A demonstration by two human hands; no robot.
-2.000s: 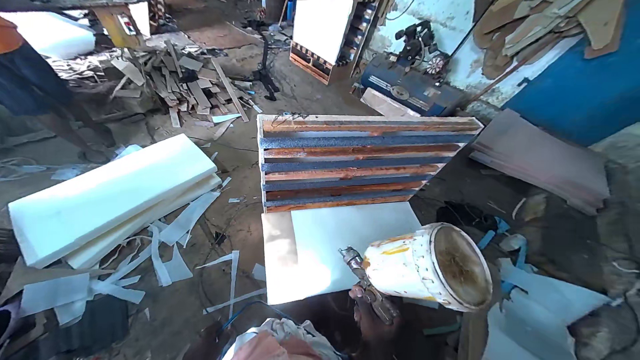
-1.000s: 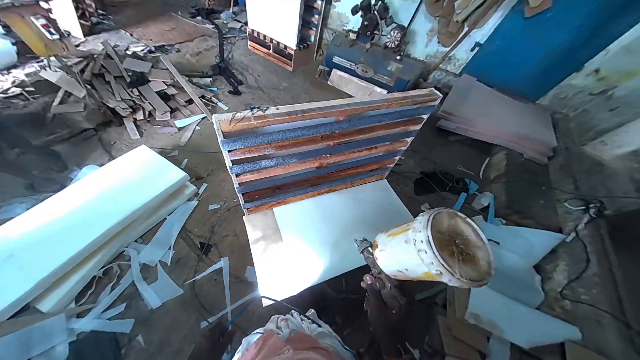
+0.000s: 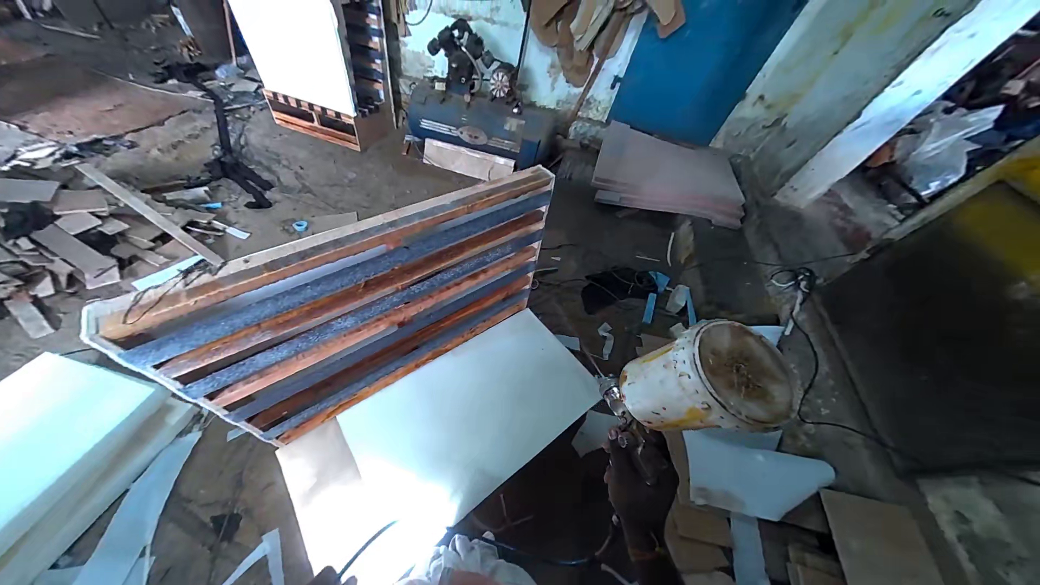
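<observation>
My right hand point(image 3: 642, 467), at the lower centre right, is closed on the handle of a spray gun point(image 3: 615, 398). A white bucket point(image 3: 670, 382), stained yellow and brown, sits at the gun as its container, tilted to the right. My left hand point(image 3: 329, 577) barely shows at the bottom edge, close to a thin dark hose point(image 3: 366, 548); its fingers cannot be made out. In front of me a slatted wooden panel frame point(image 3: 390, 284) with grey-blue strips between reddish slats leans at a slant. A white sheet point(image 3: 479, 398) extends from its lower edge towards me.
Thick white foam slabs point(image 3: 73, 439) lie at the left. Wood offcuts point(image 3: 81, 244) are heaped beyond them. An air compressor point(image 3: 479, 122) stands by the wall, near stacked flat boards point(image 3: 670, 175). Cables point(image 3: 812, 349) and cut sheet scraps point(image 3: 756, 479) litter the floor at the right.
The view has swung to the right, bringing in the doorway and dark panel on that side. My right hand still grips the spray gun. A bit of my left hand shows at the bottom edge.
</observation>
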